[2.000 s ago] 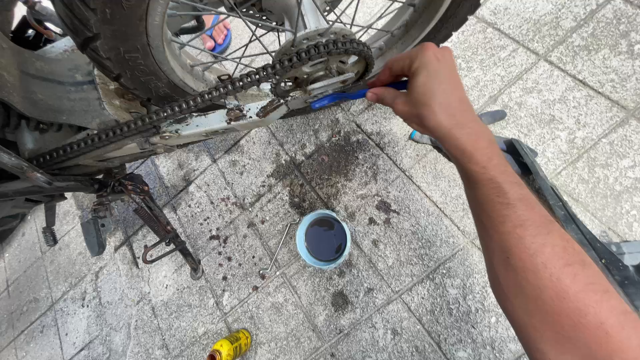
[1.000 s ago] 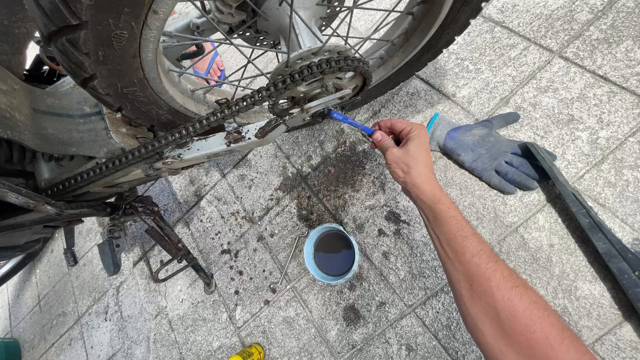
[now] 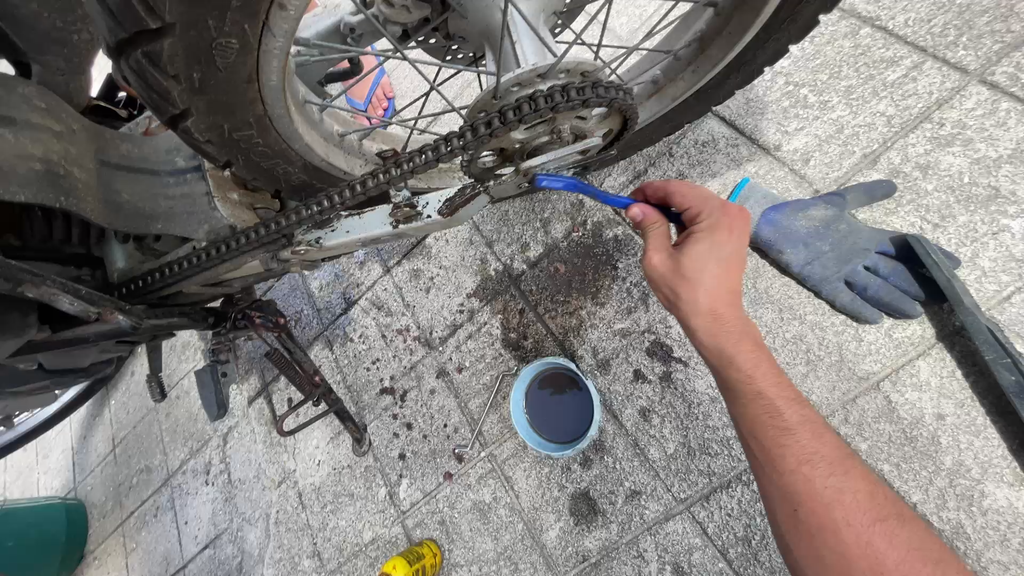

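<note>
My right hand [image 3: 696, 248] is closed on the handle of a blue brush [image 3: 588, 190]. The brush head lies at the lower edge of the rear sprocket [image 3: 552, 136], by the end of the swingarm [image 3: 400, 220]; its bristles are hidden. A motorcycle chain [image 3: 384, 172] runs from the sprocket down to the left, past the spoked rear wheel [image 3: 276, 80]. Below my hand, on the paving, stands a light blue bowl [image 3: 518, 416] of dark liquid. My left hand is out of view.
A grey-blue work glove [image 3: 832, 248] lies right of my wrist, partly under a long black part [image 3: 960, 308]. A metal wrench [image 3: 486, 414] lies beside the bowl. The side stand [image 3: 320, 392], a yellow bottle [image 3: 414, 558] and a green container [image 3: 40, 532] are lower left. Another person's sandalled foot [image 3: 372, 90] shows behind the wheel.
Two seconds ago the brush lay nearly level under the sprocket; it now slants down from the sprocket's edge to my hand. The glove, largely hidden by my arm then, shows fully.
</note>
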